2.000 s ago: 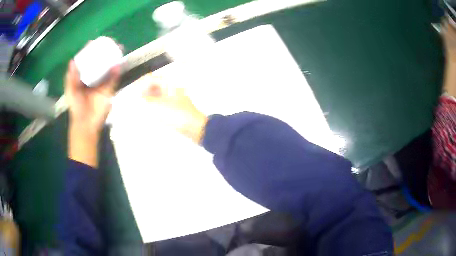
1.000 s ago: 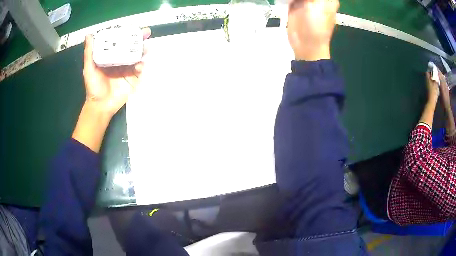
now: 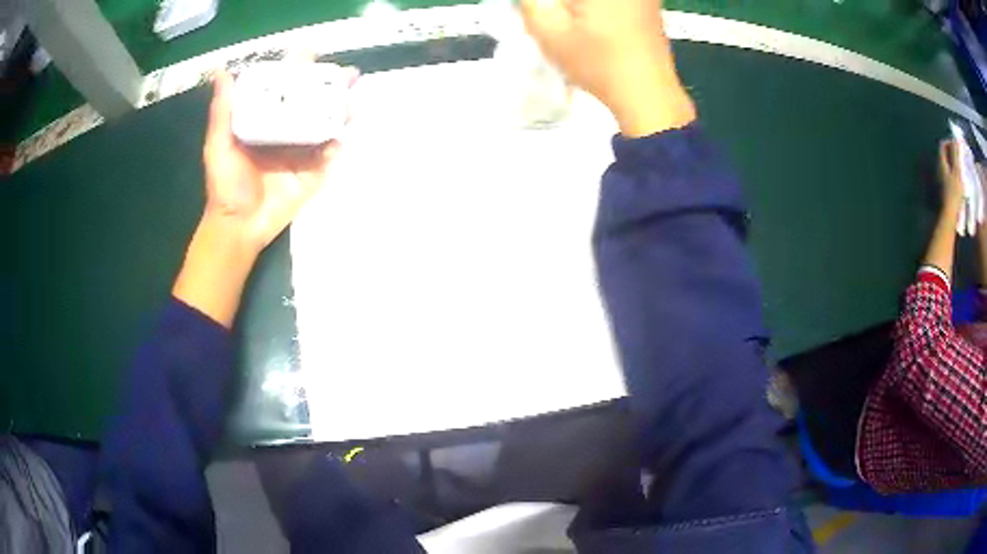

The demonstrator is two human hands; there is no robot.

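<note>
My left hand (image 3: 254, 179) is at the upper left, palm up, and holds a white rounded-corner unit (image 3: 287, 105) with small dark slots on its upper face. My right hand (image 3: 608, 52) is at the top centre, cut by the frame edge, bent over a pale clear bottle (image 3: 544, 100). Its fingertips are at the bottle's upper part, lost in glare, so whether they grip it cannot be told. The white sheet (image 3: 460, 260) lies overexposed below both hands. No cloth can be made out.
A pale worn rail (image 3: 758, 49) runs along the bench's far side. Beyond it a white unit (image 3: 184, 15) lies on the green belt. A grey post (image 3: 87, 54) stands at upper left. At right, a person in a red checked sleeve (image 3: 939, 352) holds something white (image 3: 965, 189).
My right hand has moved left to the bottle, whose visible lower part shows lower in the view. My left hand still holds the unit, slightly further right. The neighbour's hands have shifted.
</note>
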